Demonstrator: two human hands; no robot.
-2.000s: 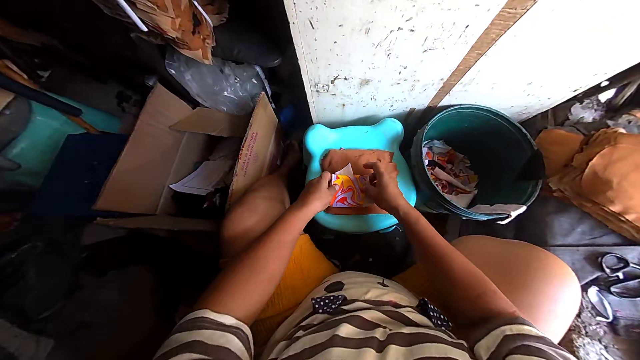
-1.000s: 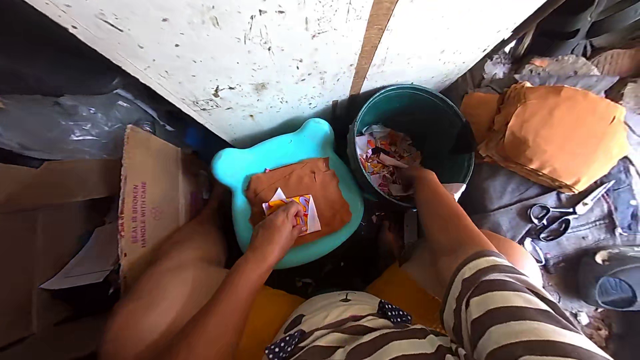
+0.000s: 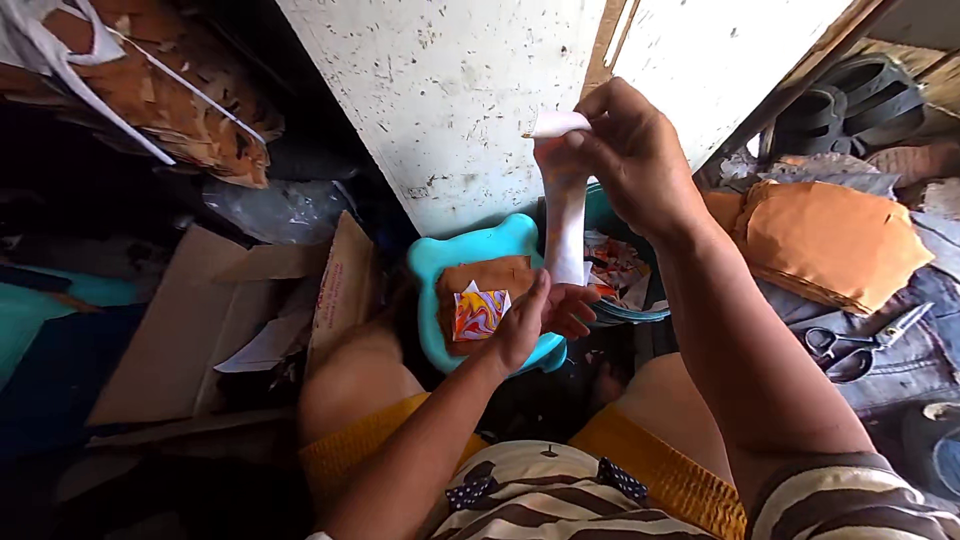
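My right hand [image 3: 634, 150] is raised in front of the white board and pinches the upper end of a long white strip [image 3: 564, 225], seemingly fabric or paper, whose top end curls over. The strip's lower end meets my left hand [image 3: 544, 315], between thumb and fingers; the other fingers are spread. Beneath lies a turquoise plastic stool [image 3: 429, 319] with a brown sheet [image 3: 514, 266] on its seat. On that sheet rests a small piece with red, yellow and purple swirls [image 3: 480, 313], partly beside my left wrist.
A dark green bucket [image 3: 600, 202] holds patterned scraps [image 3: 619, 262]. Right of it are stacked orange-brown sheets [image 3: 832, 240] and black-handled scissors [image 3: 866, 341] on denim cloth. An open cardboard box [image 3: 217, 322] stands left, near clear plastic [image 3: 281, 210]. A white board [image 3: 450, 105] rises behind the stool.
My right hand was in the bucket one second ago and is now raised with the white strip. My left hand has moved off the swirled piece to the strip's lower end.
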